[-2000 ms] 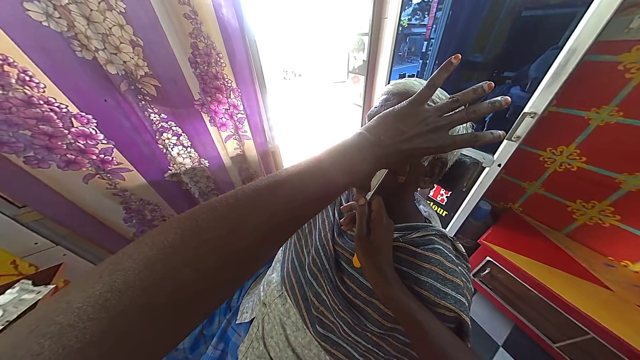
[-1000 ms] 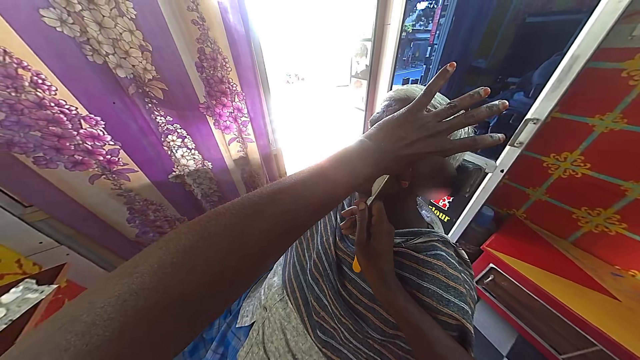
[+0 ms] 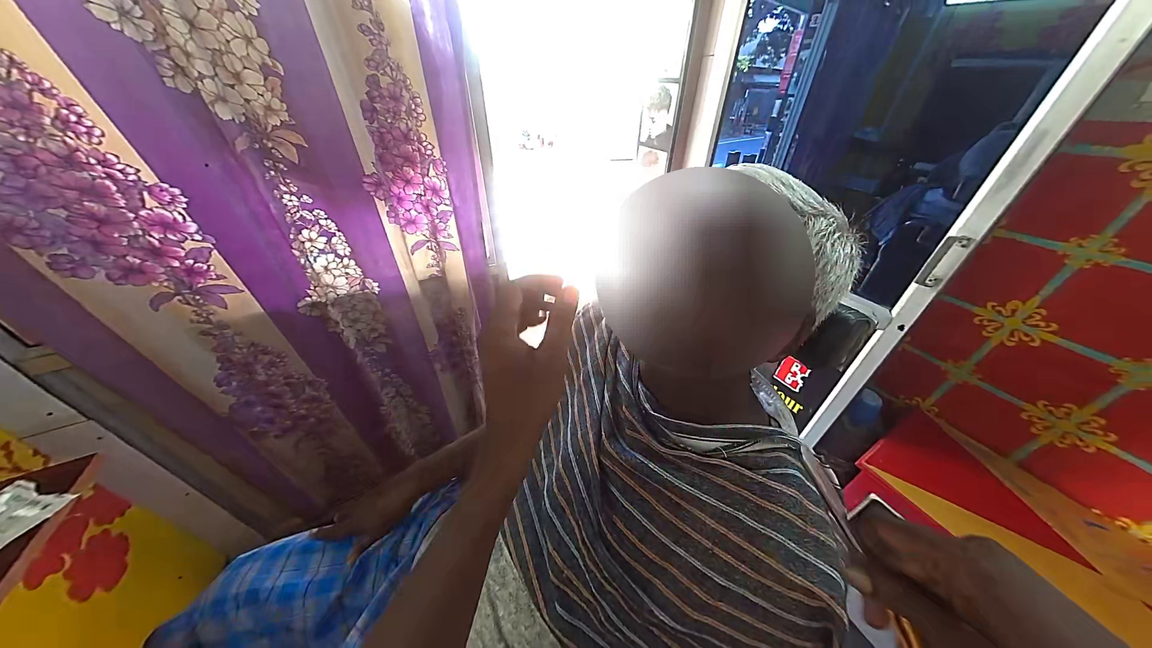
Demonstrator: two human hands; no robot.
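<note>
A seated person with short grey hair [image 3: 837, 243] faces me, wrapped in a striped cloth [image 3: 711, 531]; the face is blurred. My left hand [image 3: 526, 351] is raised beside the person's shoulder, left in view, fingers loosely bent with a gap of light between them. A small bright spot shows at its fingers, and I see nothing held. At the lower right, my right hand [image 3: 927, 576] is blurred and closed around a slim tool with pale and orange parts, partly hidden, next to the edge of the striped cloth.
The person's arm rests on blue checked cloth [image 3: 297, 576]. A floral curtain [image 3: 333, 234] hangs at left beside a bright opening. A metal-framed glass door [image 3: 945, 261] stands behind at right, near a red and yellow counter [image 3: 972, 504]. A box with papers [image 3: 45, 549] is at far left.
My left hand has left the person's head and come down to the left, its fingers no longer spread. My right hand has moved from beside the neck to the lower right. The person's head is now upright.
</note>
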